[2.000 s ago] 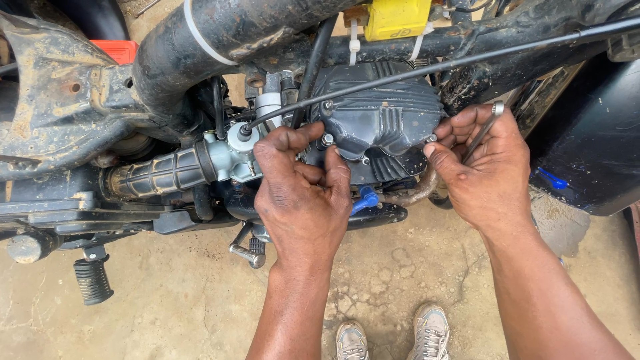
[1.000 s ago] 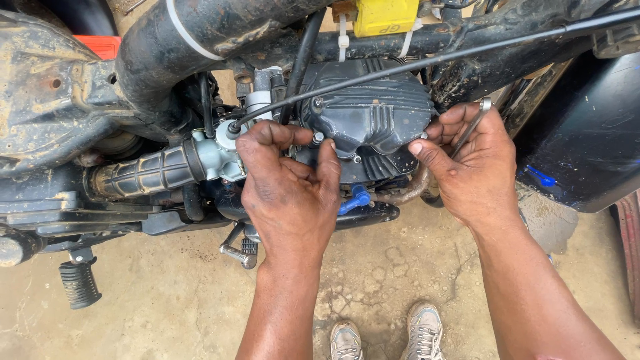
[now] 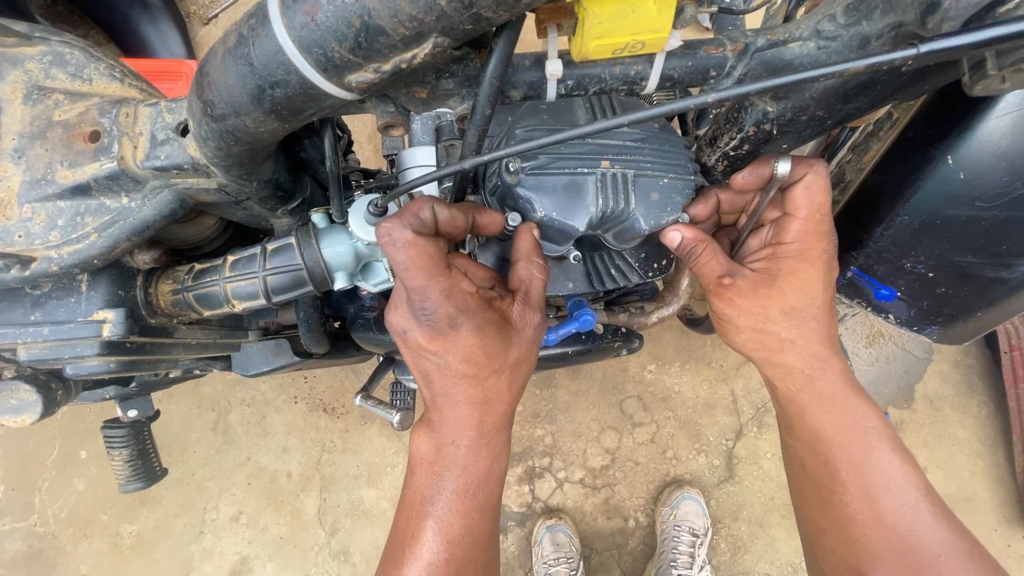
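Note:
A black ribbed engine cover (image 3: 592,180) sits on the motorcycle engine under a black cable. At its left edge, the thumb and forefinger of my left hand (image 3: 472,296) are on either side of a bolt (image 3: 512,222); whether they grip it is unclear. My right hand (image 3: 760,248) holds a metal wrench (image 3: 756,212) against its palm. The right thumb and forefinger pinch a small bolt (image 3: 683,218) at the cover's right edge. Another bolt (image 3: 573,255) stands at the cover's lower edge, between the hands.
The grey carburetor (image 3: 344,254) and its ribbed rubber intake boot (image 3: 240,276) lie left of my left hand. A blue spark plug cap (image 3: 578,318) is below the cover. Black frame tubes (image 3: 280,88) and a yellow part (image 3: 624,28) are above. A footpeg (image 3: 132,452) juts out lower left.

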